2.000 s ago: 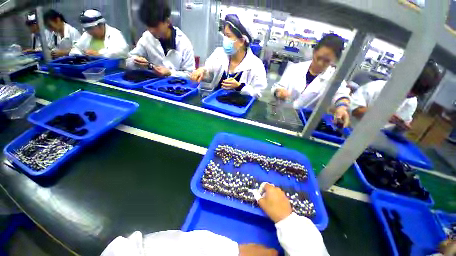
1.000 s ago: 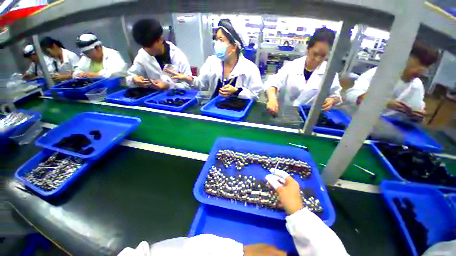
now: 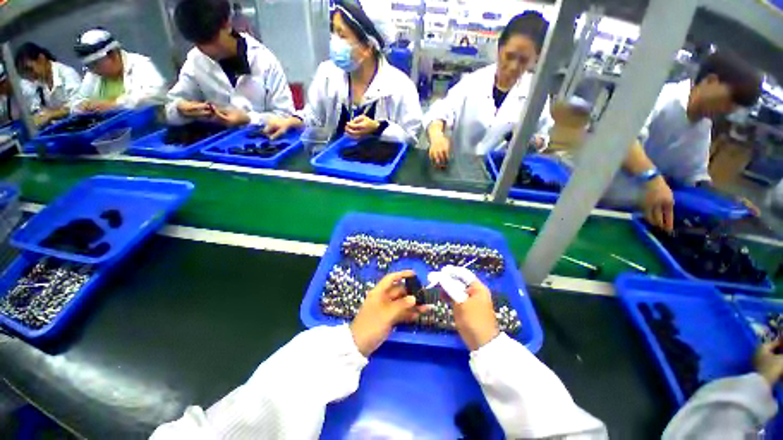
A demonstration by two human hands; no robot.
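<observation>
My left hand (image 3: 384,311) holds a small black housing (image 3: 415,290) between thumb and fingers, above the near part of the upper blue tray (image 3: 314,302). My right hand (image 3: 470,307), with white coverings on its fingertips, is just right of the housing, fingertips pinched together. A thin light piece seems to show between the fingertips and the housing; whether it touches the housing is too small to tell. Massed rods (image 3: 369,249) with silvery ends lie in two bands in the tray. The lower blue tray (image 3: 378,395) sits nearer me, with black parts (image 3: 474,421) at its right.
A green belt (image 3: 249,210) crosses behind the tray, with a few thin pieces on it at right. A slanting grey post (image 3: 592,163) stands behind the tray's right corner. Neighbouring blue trays stand at left (image 3: 163,196) and right (image 3: 631,296). Workers in white coats line the far side; a sleeve (image 3: 725,408) is at lower right.
My left hand has come up from the bottom edge to the tray, holding a black housing. My right hand has moved from the rods to beside it. The view has shifted.
</observation>
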